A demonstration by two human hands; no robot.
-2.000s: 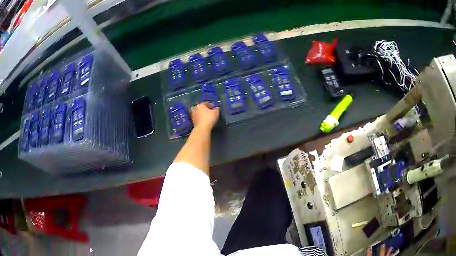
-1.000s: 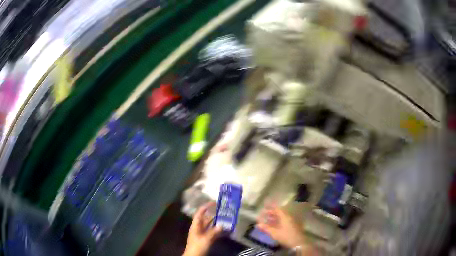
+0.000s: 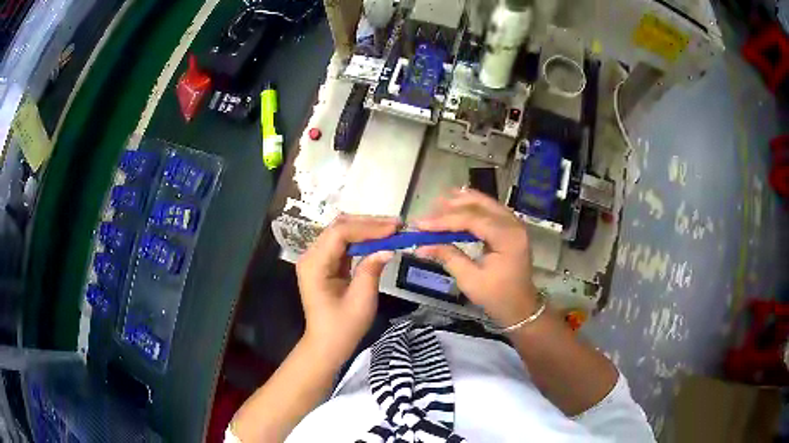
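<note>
A blue housing point(image 3: 413, 241) is held edge-on between both hands, just above the front of the screwdriving machine. My left hand point(image 3: 340, 275) grips its left end with thumb and fingers. My right hand point(image 3: 485, 253) grips its right end. Another blue housing point(image 3: 422, 74) lies in the left fixture and one more point(image 3: 541, 177) lies in the right fixture. The lit control screen point(image 3: 429, 279) shows just below the held housing. The held housing's faces cannot be seen clearly.
The blister tray point(image 3: 218, 166) with several housings lies on the dark green bench at the left. A yellow-green stick point(image 3: 271, 130), a red pouch point(image 3: 194, 89) and a black handset lie behind it. A pale upright cylinder point(image 3: 504, 45) stands above the machine deck. A cardboard box point(image 3: 725, 410) is on the floor, lower right.
The view has turned from the bench to the machine. My left hand, earlier at the tray, now holds a housing over the machine. My right hand has closed on its other end.
</note>
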